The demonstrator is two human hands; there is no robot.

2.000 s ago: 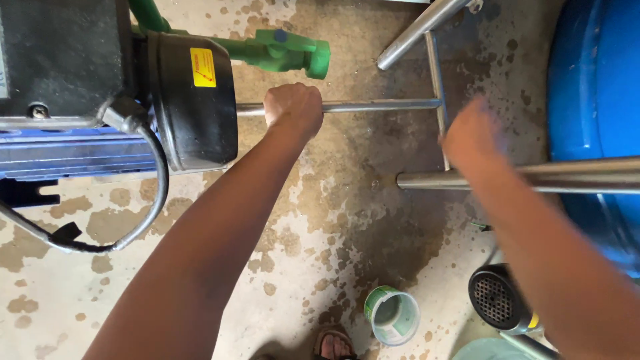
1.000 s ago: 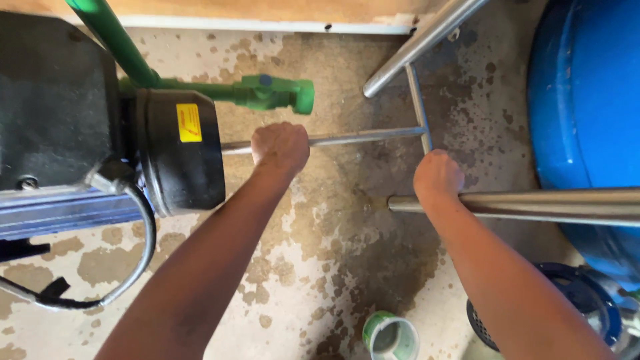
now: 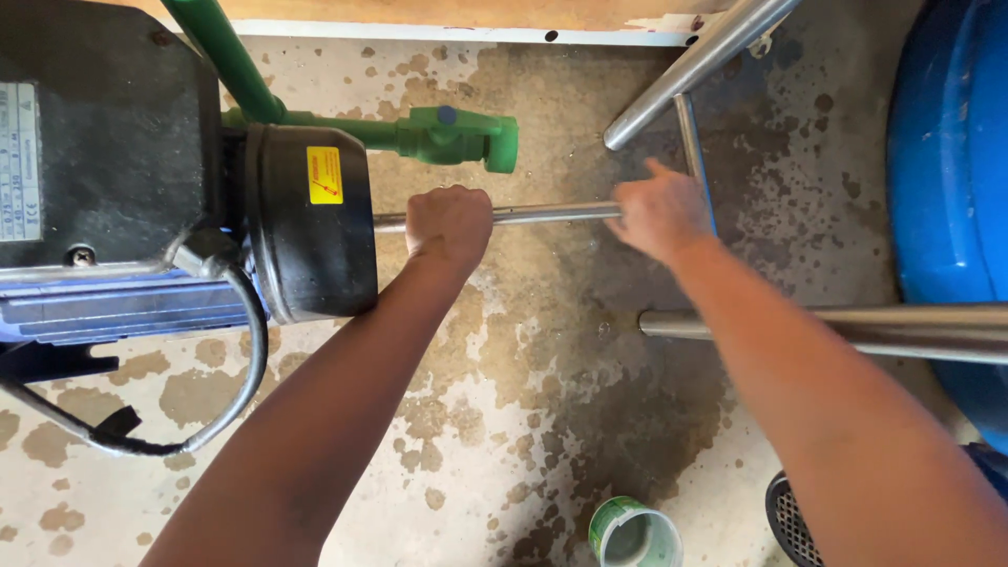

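My left hand (image 3: 450,228) is closed around a thin metal crossbar (image 3: 551,213), just right of the black end cover (image 3: 315,220) of an electric motor. At the crossbar's right end is my right hand (image 3: 660,206), its fingers spread, one pointing up and others touching or very near the bar. A second thin metal bar (image 3: 691,142) runs behind that hand to a thick metal leg (image 3: 701,71). Another thick metal leg (image 3: 835,324) passes behind my right forearm. Above my left hand lies a green plastic pipe valve (image 3: 457,135).
A blue barrel (image 3: 953,173) stands at the right. On the stained concrete floor sits a small plastic tub (image 3: 634,535), with a black mesh cover (image 3: 791,520) at the lower right. A grey cable (image 3: 256,346) loops below the motor. A wooden panel (image 3: 441,14) edges the top.
My right hand has come off the area by the lower thick leg and moved up and left to the crossbar's end, its fingers now spread. My left hand has stayed on the crossbar.
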